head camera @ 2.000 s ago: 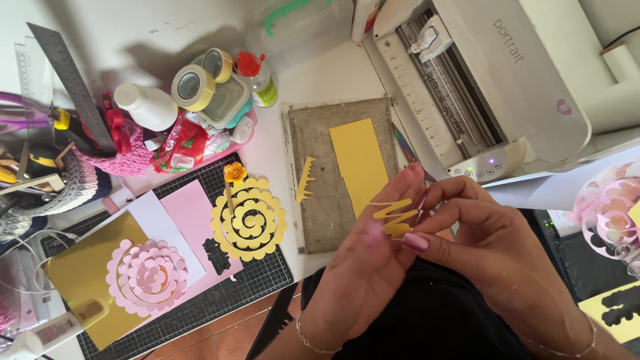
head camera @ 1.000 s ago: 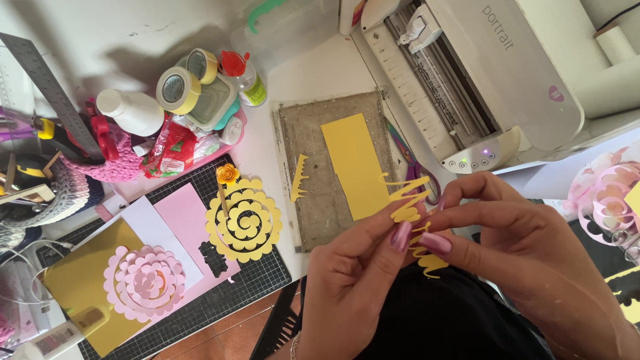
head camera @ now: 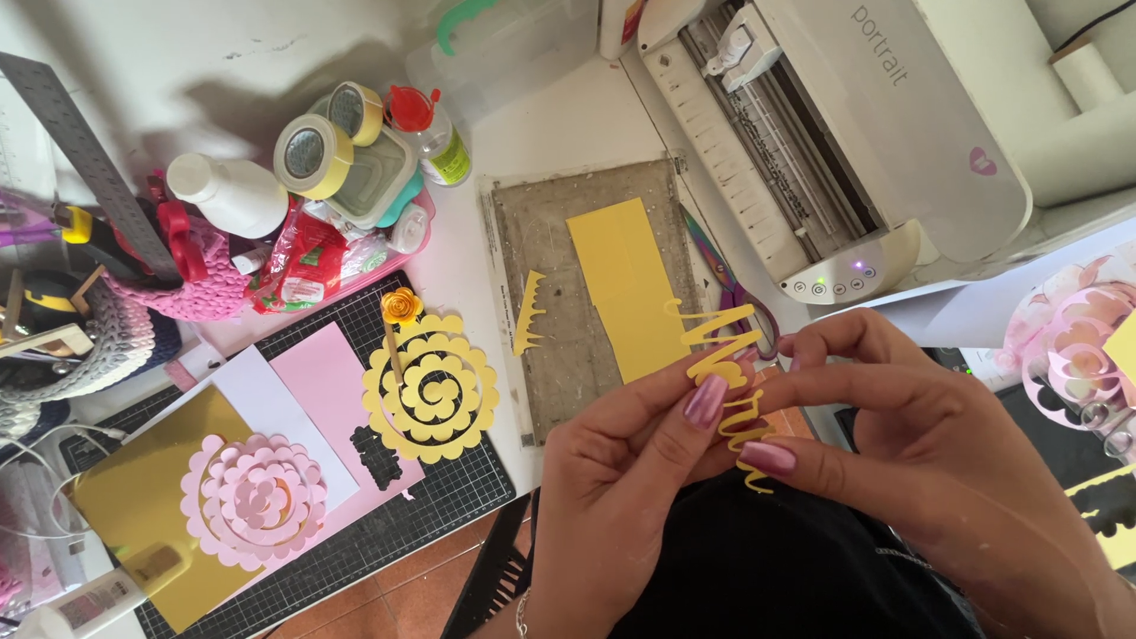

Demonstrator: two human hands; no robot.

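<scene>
Between my two hands is a yellow cut-paper script lettering piece (head camera: 721, 339). My left hand (head camera: 621, 497) pinches its middle between thumb and fingers. My right hand (head camera: 879, 426) holds its lower part with the thumb, the fingers bent behind and beside it. Beyond the hands, a yellow paper sheet (head camera: 621, 275) and a jagged yellow scrap (head camera: 531, 312) lie on a worn grey cutting mat (head camera: 568, 399). Scissors with a purple handle (head camera: 729, 293) lie right of that mat, partly hidden by the lettering and fingers.
At upper right stands a cutting machine (head camera: 887, 160). A yellow scalloped paper spiral (head camera: 429, 389), a pink one (head camera: 255, 501) and gold card (head camera: 151, 497) lie over a black gridded mat (head camera: 479, 479) at left. Behind are tape rolls (head camera: 312, 157), bottles and a metal ruler (head camera: 89, 151).
My left hand, open-palmed under the yellow piece two seconds ago, has turned and now pinches it with the thumb. The lettering is spread out lengthwise between both hands.
</scene>
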